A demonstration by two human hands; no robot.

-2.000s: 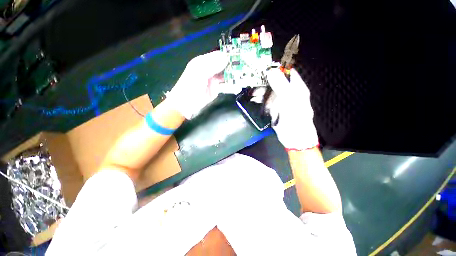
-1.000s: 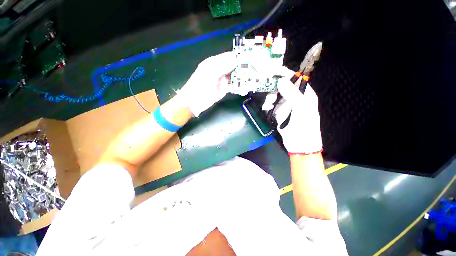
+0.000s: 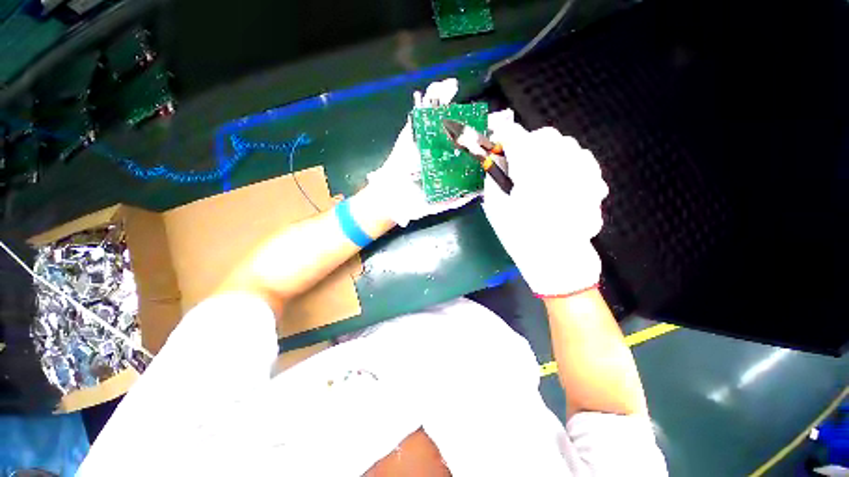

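A green circuit board (image 3: 437,168) is held over the bench, its plain green side with pale dots facing me. My left hand (image 3: 402,182), in a white glove with a bright blue band at the wrist, holds the board by its left and lower edges. My right hand (image 3: 549,205), in a white glove with a red cuff edge, grips diagonal cutters (image 3: 494,170) with black and orange handles. The cutter jaws lie over the board's upper middle. Whether they touch a lead is too small to tell.
A cardboard box (image 3: 154,265) with shiny metal parts (image 3: 84,307) is at left, its flap on the bench. A coiled blue cord (image 3: 177,174) lies behind it. A large black tray (image 3: 689,196) is at right. More green boards (image 3: 463,16) are at the top and upper left.
The board has turned from its component side to its plain green side. My right hand has brought the cutters left, from beside the board to over its face.
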